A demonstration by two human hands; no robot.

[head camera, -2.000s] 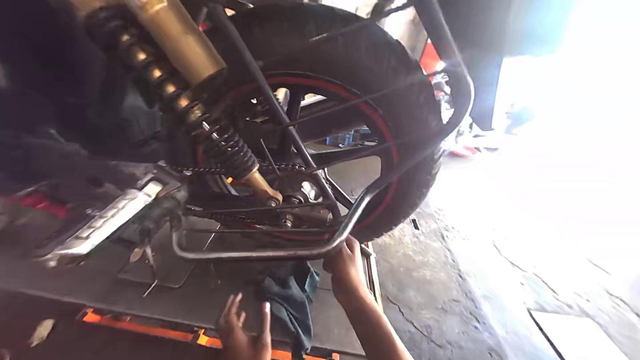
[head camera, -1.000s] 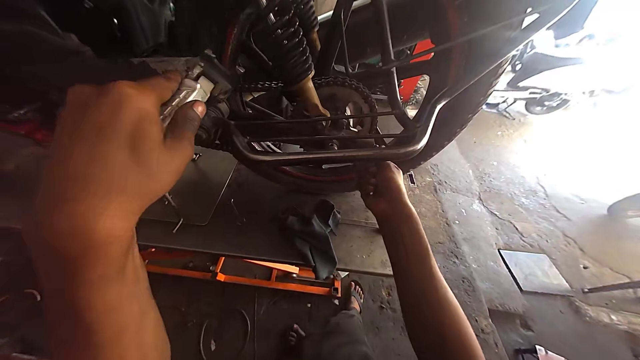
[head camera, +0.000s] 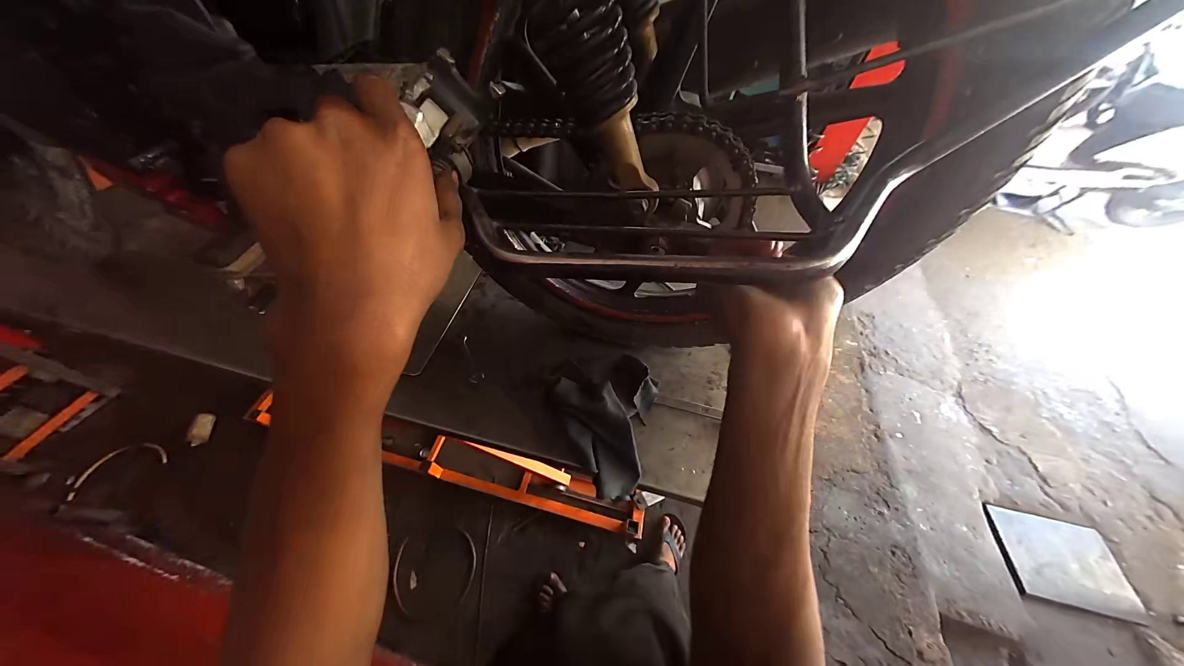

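My left hand (head camera: 351,185) is curled round a metal footrest part (head camera: 428,120) on the motorcycle's side, its fingertips mostly hidden behind it. Low at the wheel, my right hand (head camera: 786,301) reaches under and behind the bent tubular guard rail (head camera: 666,268); its fingers are largely hidden, so what they hold does not show. Between the hands are the drive chain (head camera: 731,139), the rear sprocket (head camera: 671,162) and a black coil spring shock absorber (head camera: 592,65). The rear tyre (head camera: 999,194) rises at the right.
A dark cloth (head camera: 606,425) lies on the lift platform (head camera: 518,398) below the wheel. The lift's orange frame (head camera: 518,490) runs along its edge, near my feet. A flat metal plate (head camera: 1068,560) lies on the cracked concrete floor. Another motorcycle (head camera: 1110,157) stands at the upper right.
My left hand, low and apart from the motorcycle two seconds ago, has risen to the footrest part. My right hand has stayed near the rail and now reaches farther behind it. The view has shifted.
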